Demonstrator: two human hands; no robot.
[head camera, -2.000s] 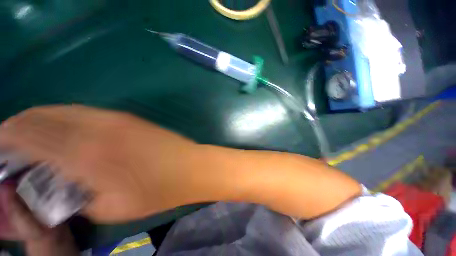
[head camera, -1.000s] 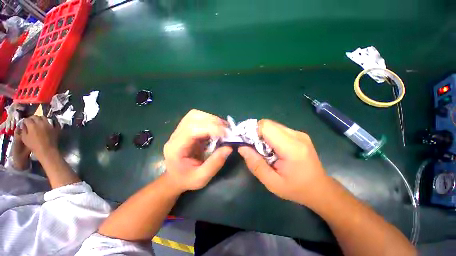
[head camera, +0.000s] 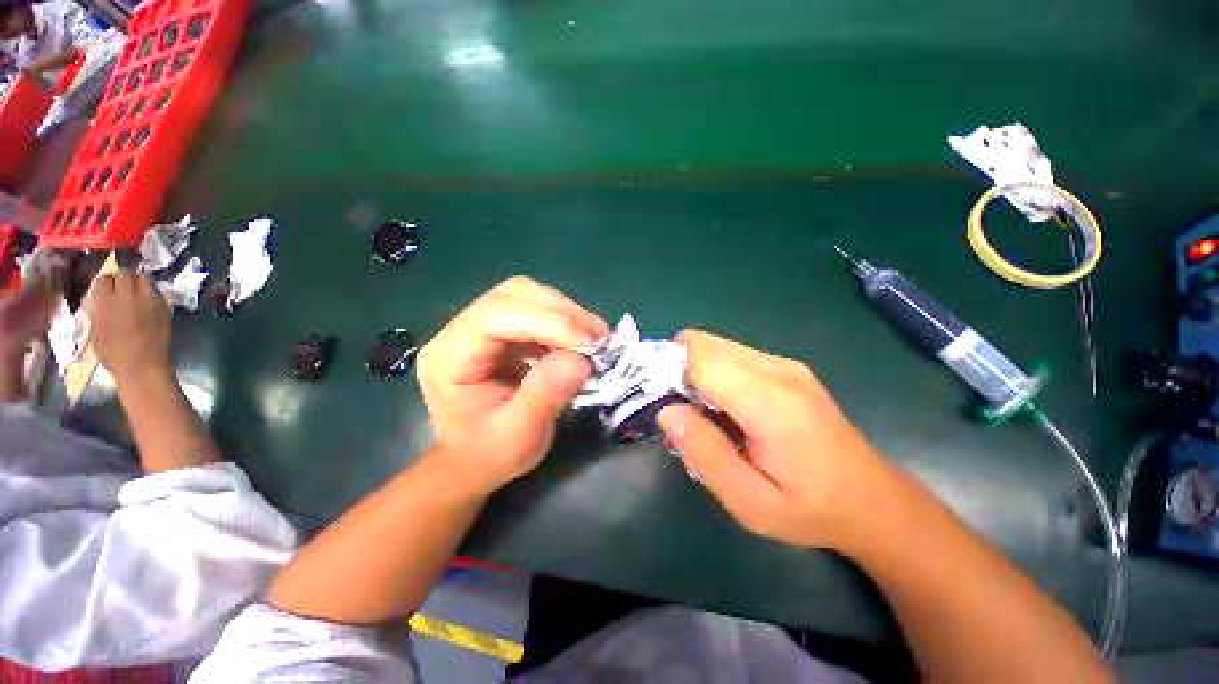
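A crumpled white wipe (head camera: 628, 369) with dark smudges is held between my two hands above the green bench. A round black part (head camera: 643, 420) shows at the lower edge of the wipe. My right hand (head camera: 775, 434) grips the part and the wipe's right side, with its thumb on the part. My left hand (head camera: 508, 381) pinches the wipe's left side between thumb and fingers. Part of the black part is hidden by the wipe and my right fingers.
Three round black parts (head camera: 394, 242) lie left of my hands. Right are a syringe (head camera: 936, 331) with a clear hose (head camera: 1090, 481), a tape ring (head camera: 976, 238), another wipe (head camera: 1003, 158) and a blue controller (head camera: 1203, 348). Upper left is a red tray (head camera: 150, 114); a neighbour's hand (head camera: 130, 321) is below.
Both hands came from the left to in front of me. Since one second ago, my left hand has shifted slightly left, its thumb off the black part and onto the wipe; the part now shows more.
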